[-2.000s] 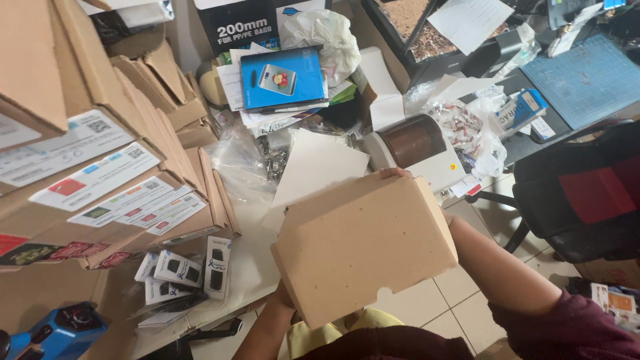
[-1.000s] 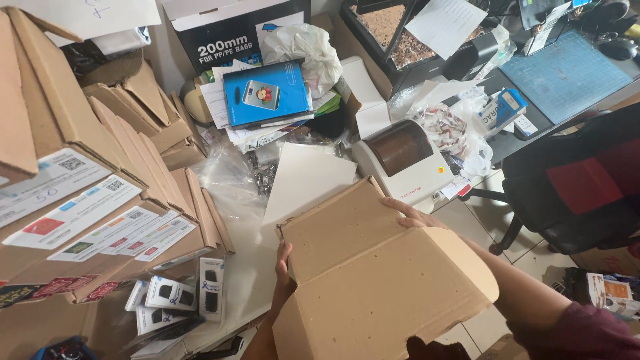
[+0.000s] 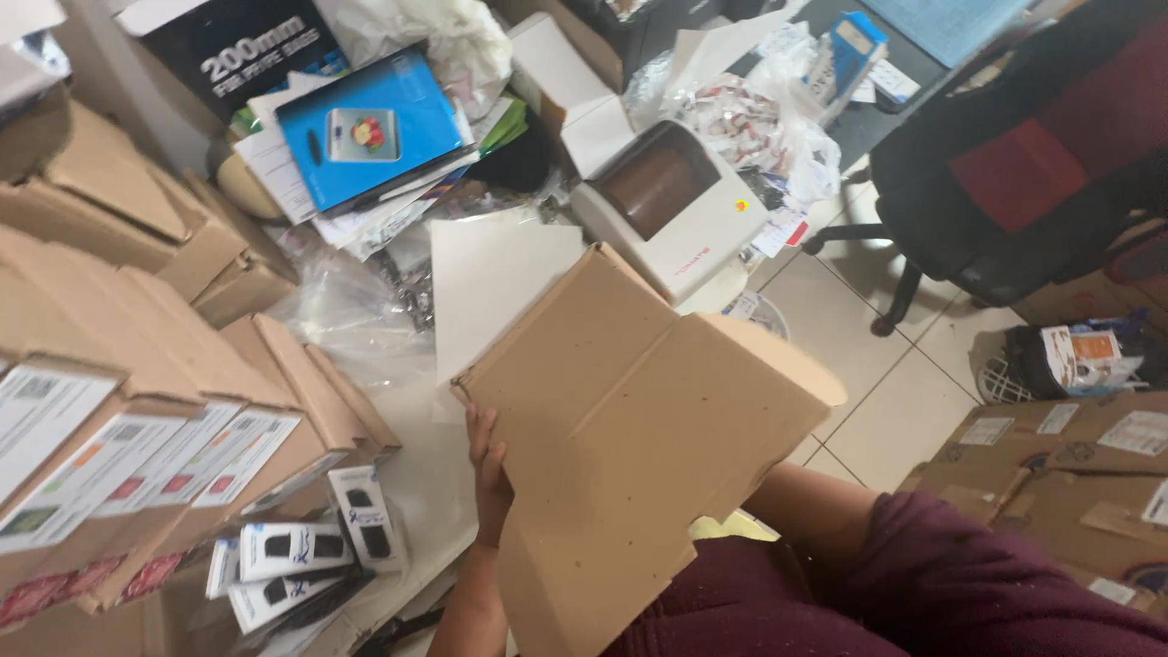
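A brown cardboard mailer box (image 3: 630, 420), its lid folded open, is held tilted in front of my body. My left hand (image 3: 485, 447) grips its left edge near a corner, with the fingers on the outer side. The right forearm reaches behind the box at the lower right, and the cardboard hides my right hand. Just beyond the box's far edge stands a white label printer (image 3: 671, 205) with a dark window. A sheet of white card (image 3: 497, 283) lies partly under the box on the white table (image 3: 429, 484).
Labelled cardboard boxes (image 3: 164, 438) stand stacked at the left, beside several small white packages (image 3: 292, 552). A blue scale box (image 3: 370, 128) lies on papers at the back. An office chair (image 3: 1013, 164) and more cartons (image 3: 1077, 456) are at the right.
The box, first seen folded, was opened, and it has since been turned and tilted. My right hand, seen earlier on its far edge, is now hidden. The view has shifted.
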